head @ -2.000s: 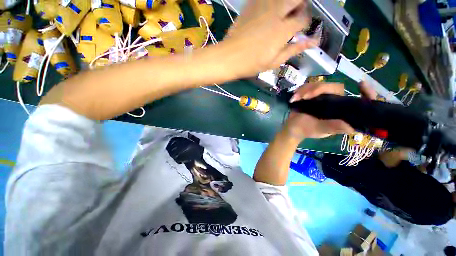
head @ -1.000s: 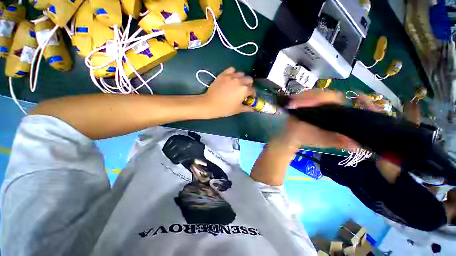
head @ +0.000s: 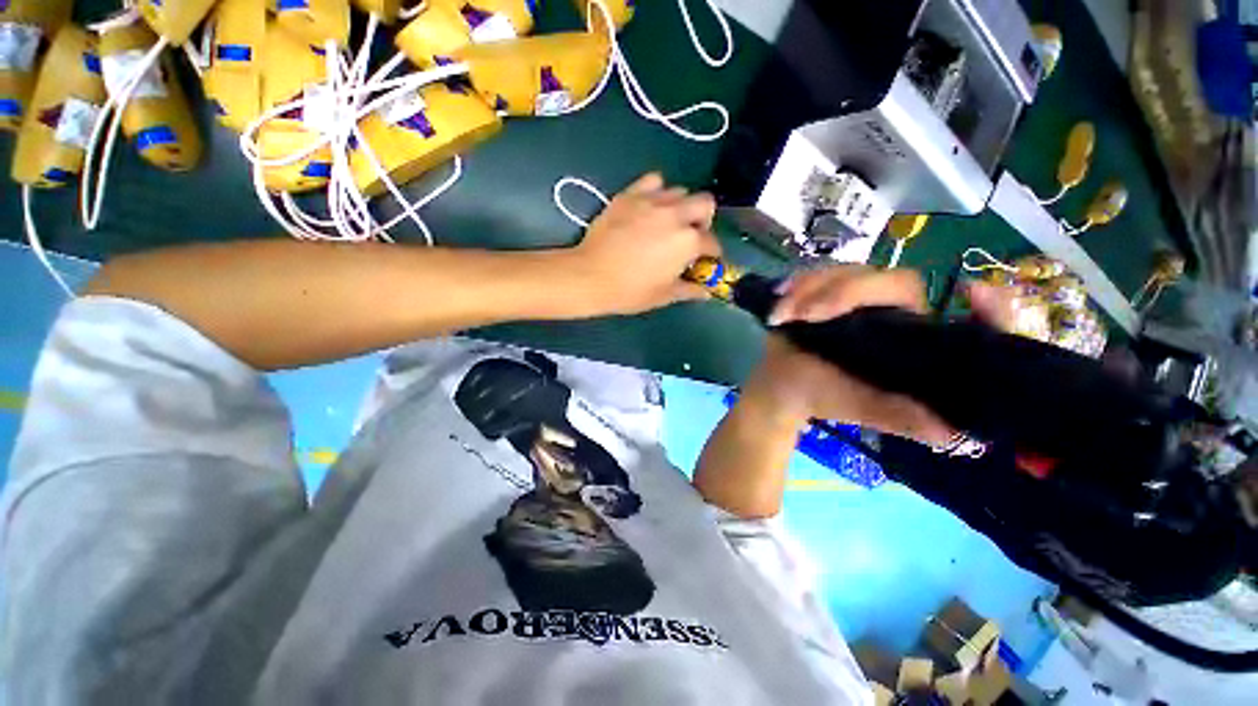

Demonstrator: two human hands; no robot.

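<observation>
My left hand [head: 646, 248] is closed around a small yellow unit [head: 711, 276] over the bench's near edge; only the unit's end shows, pointing right, with a blue mark. A white cord loop shows behind this hand. My right hand [head: 855, 345] is closed around a thick black electric screwdriver [head: 966, 372] with a red mark. Its tip end meets the unit's exposed end; the exact contact is too small to see.
A heap of yellow units with white cords [head: 414, 131] lies at left. A silver-grey screw feeder [head: 883, 152] stands behind my right hand. Single yellow units [head: 1077, 155] lie beyond it. Several more [head: 1055, 310] are piled at right. A person in black [head: 966, 503] is at lower right.
My left hand has come down from the feeder to the yellow unit and taken hold of it. The screwdriver's tip end has moved left against the unit's end.
</observation>
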